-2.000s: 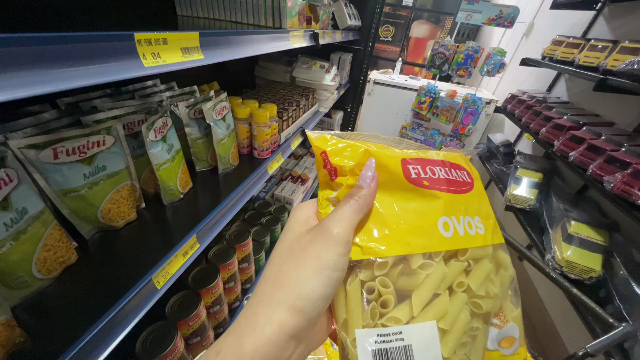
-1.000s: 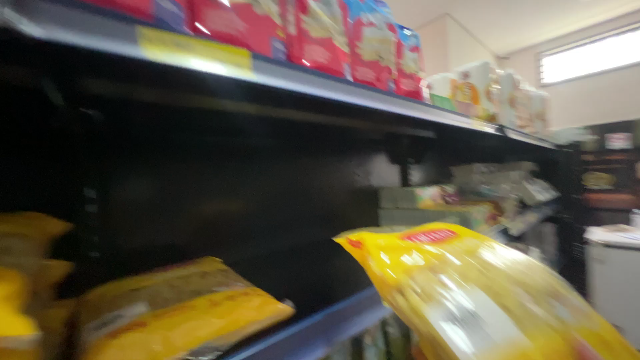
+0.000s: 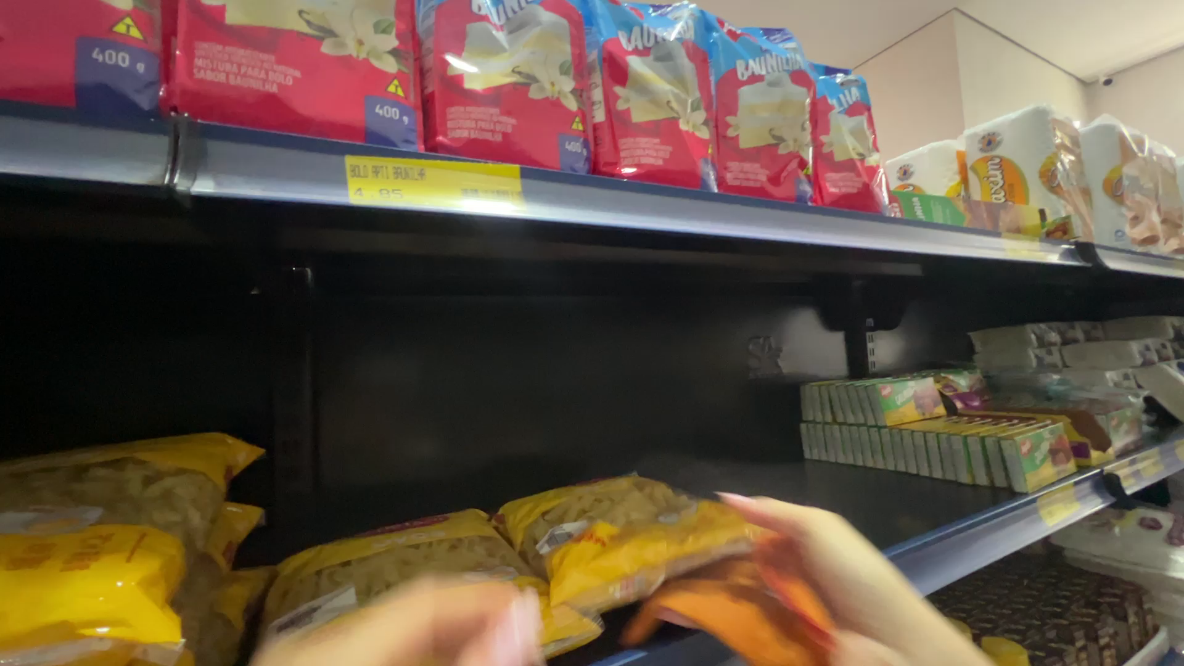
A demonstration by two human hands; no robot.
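My right hand (image 3: 832,573), at the lower right, has its fingertips at the right end of a yellow pasta bag (image 3: 638,536) on the black shelf. Under its fingers shows a blurred orange part of packaging (image 3: 740,610); whether the hand grips it cannot be told. Blurred by motion, my left hand (image 3: 416,624) is at the bottom edge, in front of another yellow pasta bag (image 3: 398,560), with nothing plainly held. More yellow pasta bags (image 3: 102,564) are piled at the left of the same shelf.
Overhead, a shelf edge (image 3: 647,208) with a yellow price tag (image 3: 435,180) carries red cake mix bags (image 3: 504,102) and white paper packs (image 3: 1017,166). Small green boxes (image 3: 943,449) stand in rows at the right. Dark packed goods (image 3: 1064,592) lie on a lower shelf.
The view has swung to the pasta shelf. A second pasta bag now lies beside the one seen there a second ago. Both hands have come into view low in the frame.
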